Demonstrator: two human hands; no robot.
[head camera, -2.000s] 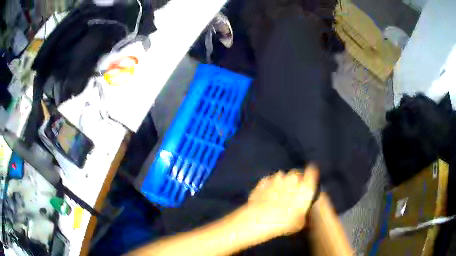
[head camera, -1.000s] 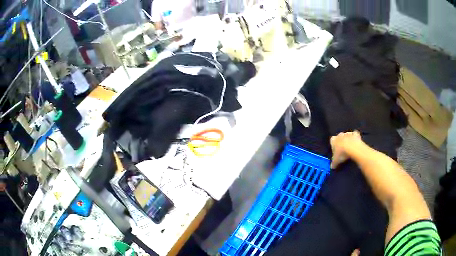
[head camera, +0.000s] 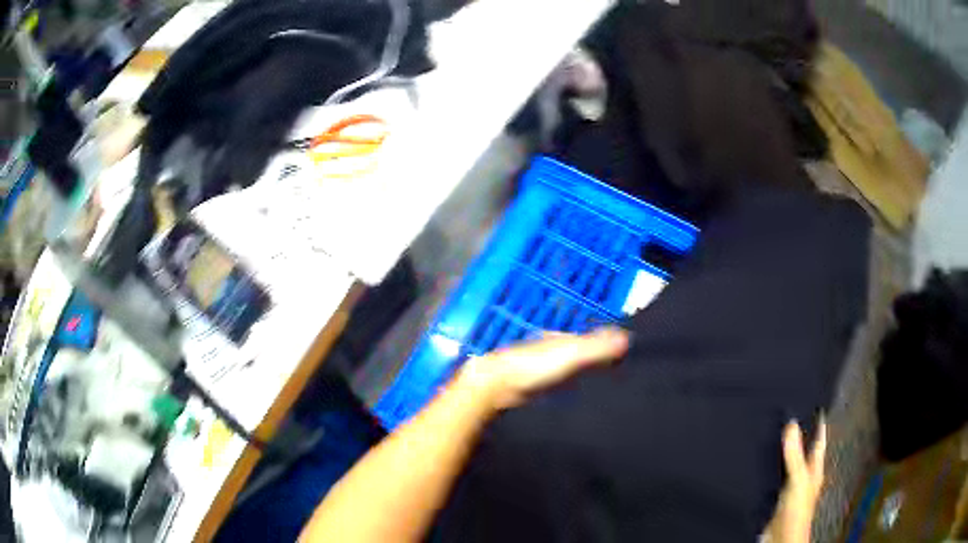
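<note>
A large black fabric piece (head camera: 679, 414) lies spread in front of me and partly over a blue plastic crate (head camera: 467, 318). My left hand (head camera: 547, 366) reaches in from the lower left. It is flat and blurred, with its fingers stretched out over the crate and the fabric's near-left edge, gripping nothing that I can see. My right hand (head camera: 804, 472) is cut off by the bottom edge. Its visible fingers are apart at the fabric's right edge. A small white patch (head camera: 645, 290) shows in the crate beside the fabric.
The white table (head camera: 425, 159) at left has a wooden edge. On it are orange-handled scissors (head camera: 348, 140), black cloth (head camera: 244, 80), a phone (head camera: 218, 281) and a stained white machine (head camera: 101, 408). Brown cardboard (head camera: 865, 127) and a black heap (head camera: 929, 355) lie at right.
My right hand has left the fabric beside the crate's far corner and is now low at right. My left hand has come in over the crate. Black fabric now spreads wider. The view has shifted.
</note>
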